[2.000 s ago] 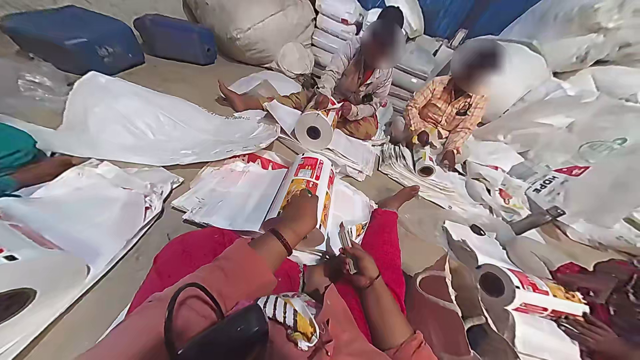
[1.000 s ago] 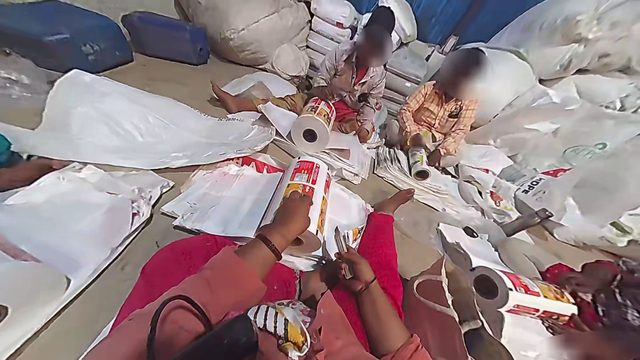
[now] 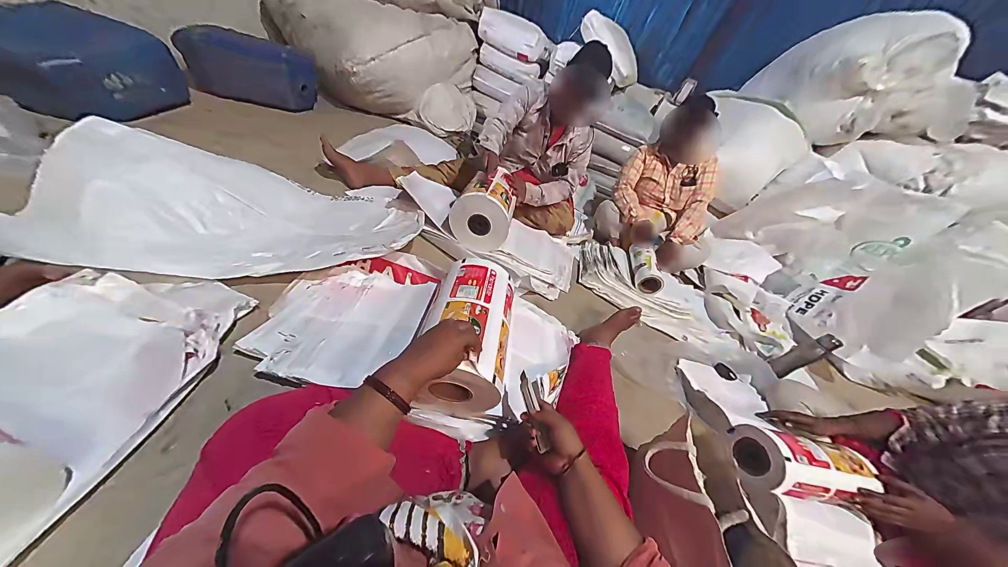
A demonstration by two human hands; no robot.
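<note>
My left hand [image 3: 447, 346] rests on a roll of printed plastic film [image 3: 472, 315], its fingers over the side near the lower end. The roll's cardboard core [image 3: 450, 391] faces me. Under and beside it lie flat white sheets [image 3: 346, 323] with some red print. In my right hand [image 3: 555, 437], near my knee, is a thin tool with a pointed tip [image 3: 531, 392], perhaps a cutter; its exact kind cannot be told. A striped packet [image 3: 429, 529] lies in my lap.
Two people sit ahead, each with a film roll [image 3: 482, 213] over stacked sheets [image 3: 630, 276]. A person at right handles another roll [image 3: 799, 461]. White sheeting [image 3: 189, 201] spreads left. Blue plastic containers [image 3: 244, 67] and stuffed sacks [image 3: 378, 59] stand behind.
The person at the lower right has reached onto their roll with both hands. My left hand stays on my roll and my right hand still holds the thin tool.
</note>
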